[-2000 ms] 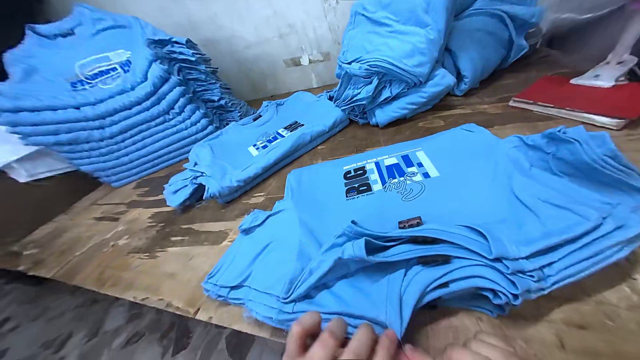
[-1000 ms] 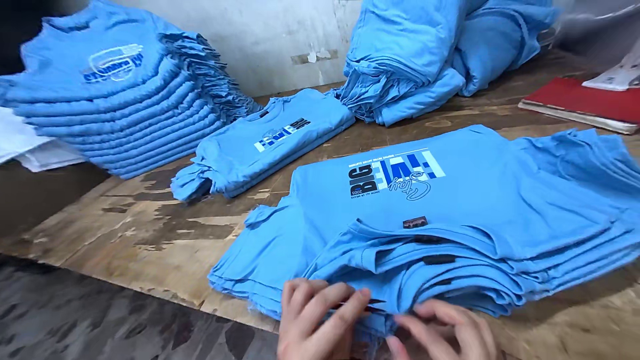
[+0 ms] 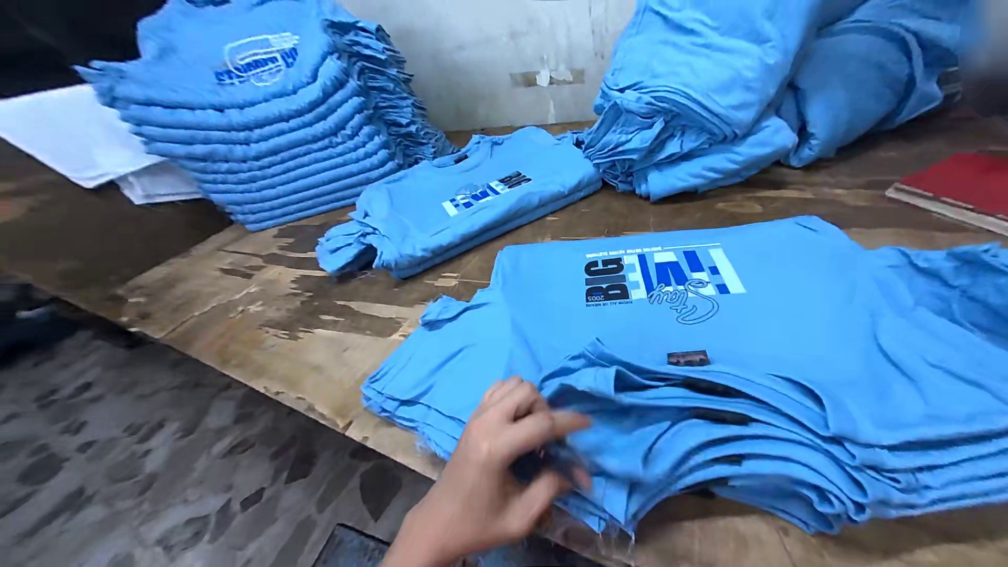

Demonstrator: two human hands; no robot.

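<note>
A pile of blue printed T-shirts (image 3: pixel 787 331) lies on the wooden table, neck openings toward me and neck labels showing. My left hand (image 3: pixel 508 465) is at the pile's near left corner, by the layered shoulder edges. Its fingers are curled and blurred, and something dark shows between thumb and fingers; whether it grips that or any cloth cannot be told. My right hand is out of view. Behind the pile lies a smaller folded stack of blue T-shirts (image 3: pixel 480 197) with a similar print.
A tall stack of blue shirts (image 3: pixel 260 126) stands at the back left beside white cloth (image 3: pixel 79 134). Heaped blue garments (image 3: pixel 709 87) lie against the wall (image 3: pixel 504 63). A red flat object (image 3: pixel 961 185) is at the right. The wooden table's edge (image 3: pixel 315 417) runs diagonally above a patterned floor.
Both hands were at the pile's near edge one second ago; now the right hand has left the view. My left hand remains near the left shoulder corner, its fingers shifted.
</note>
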